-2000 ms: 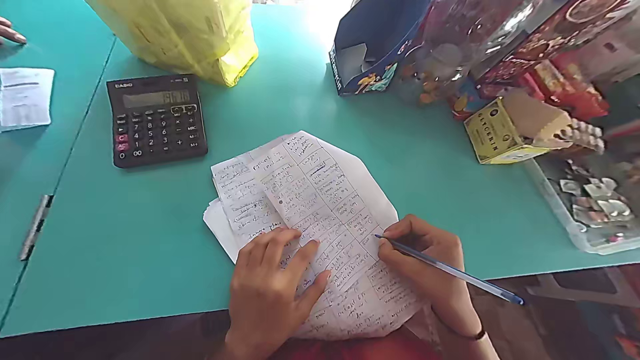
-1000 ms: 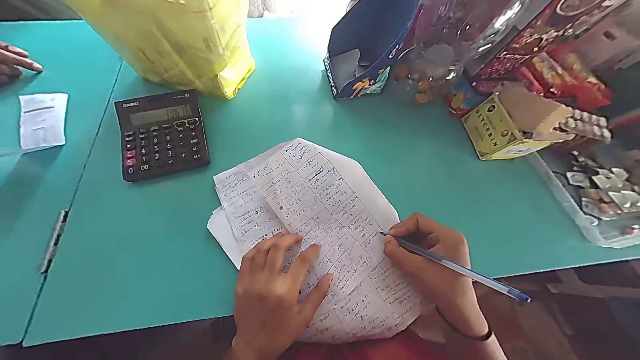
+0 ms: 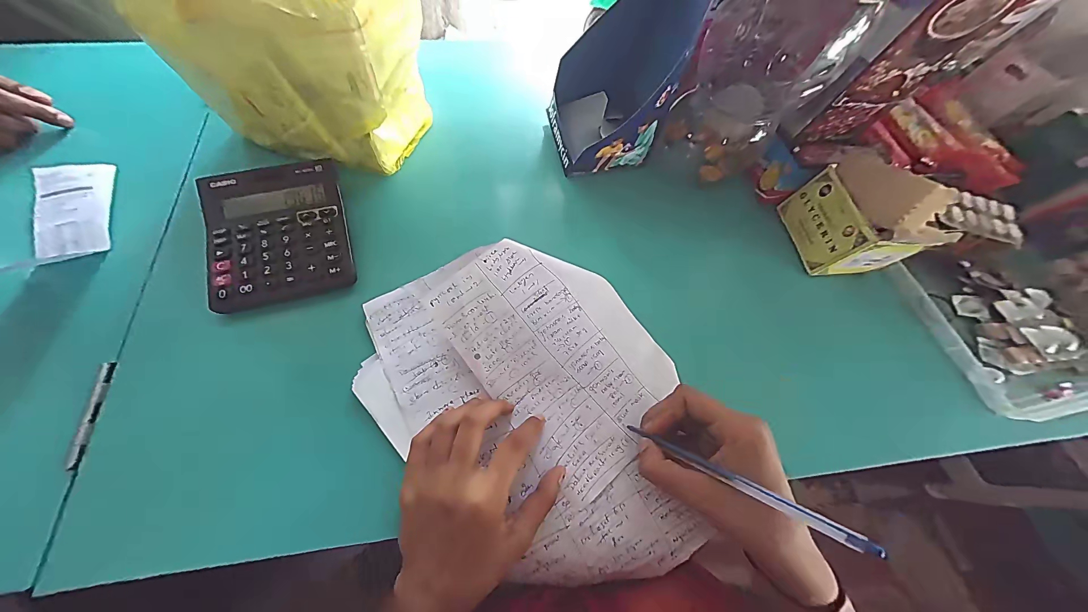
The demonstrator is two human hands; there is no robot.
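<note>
My right hand (image 3: 722,476) holds a blue ballpoint pen (image 3: 765,497), its tip at the handwritten sheet (image 3: 544,365) on top of a loose stack of papers. Fingers spread, my left hand (image 3: 476,501) rests flat on the stack and holds nothing. The top sheet is ruled into columns and full of handwriting. Other written sheets (image 3: 408,340) stick out beneath it on the left. A black Casio desk calculator (image 3: 276,238) lies up and left of the papers, its display lit with digits.
A yellow plastic bag (image 3: 297,76) stands behind the calculator. Farther right are a blue open carton (image 3: 612,93), a clear plastic jar (image 3: 739,110), a yellow glycerin box (image 3: 837,225) and a clear tray (image 3: 1003,399) of small packets. Another person's hand (image 3: 30,110) is near a paper slip (image 3: 75,211) at left.
The view has shifted slightly. The other person's hand shows farther into view at left than two seconds ago. My left hand stays on the papers and my right hand still holds the pen.
</note>
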